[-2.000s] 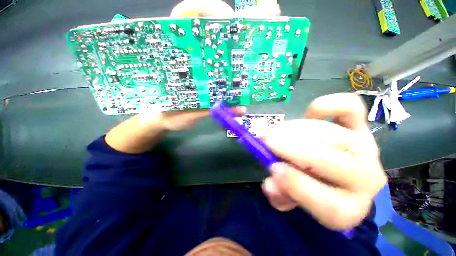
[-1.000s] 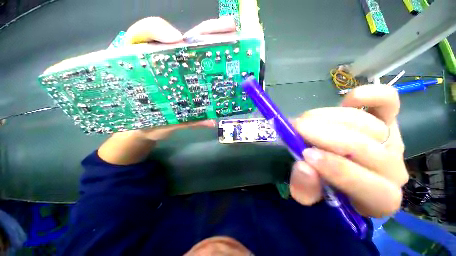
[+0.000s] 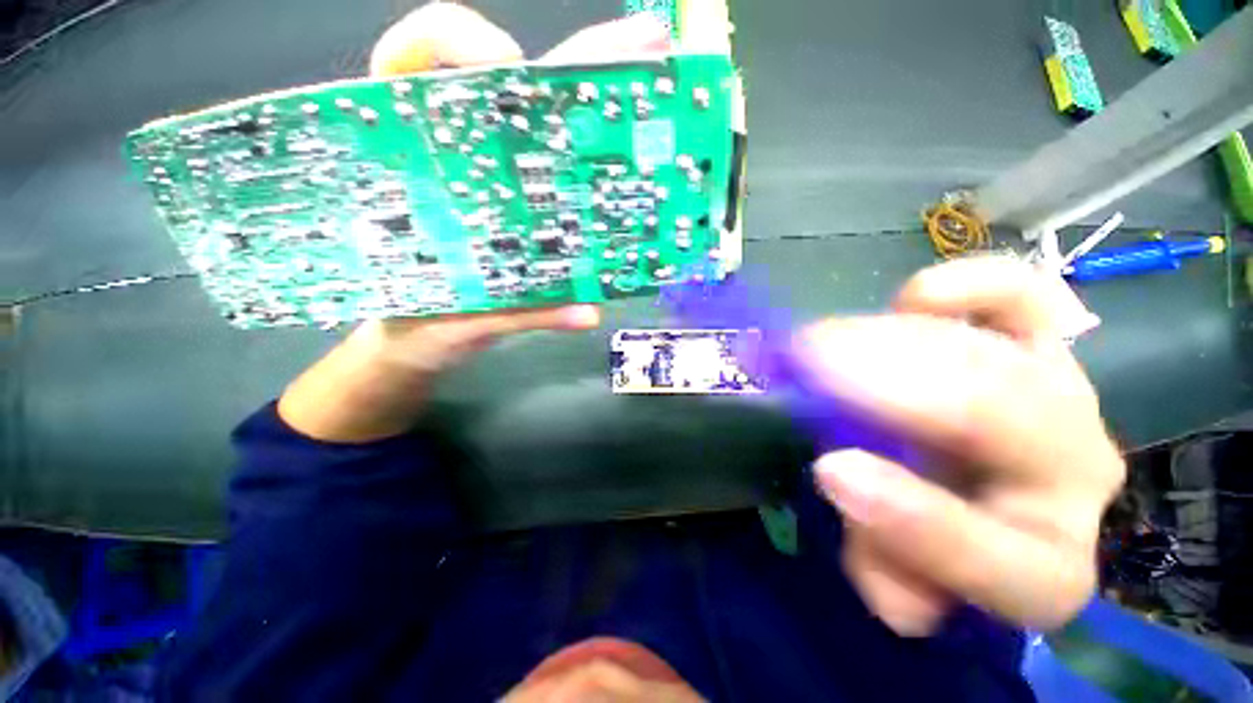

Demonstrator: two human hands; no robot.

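A green circuit board [image 3: 426,199] is held up with its solder side facing me, slightly tilted. My left hand [image 3: 412,350] grips it, with fingers over the top edge and the thumb or a finger along the bottom edge. My right hand [image 3: 989,426] holds a purple marker pen [image 3: 825,378], which is blurred; its tip is near the board's lower right corner, and contact cannot be told. A small pale board [image 3: 687,361] lies on the bench below the held board.
The dark green bench [image 3: 550,453] has a grey post [image 3: 1141,131] at right, with an orange-brown coil [image 3: 958,224], white strips [image 3: 1079,309] and a blue tool [image 3: 1147,257] near it. Green-and-yellow boards [image 3: 1072,69] lie at the upper right. A blue chair [image 3: 1154,659] is at lower right.
The held board has moved left since two seconds ago, and slightly up in the last second. My right hand and the marker have moved right, and the tip is now lower against the board.
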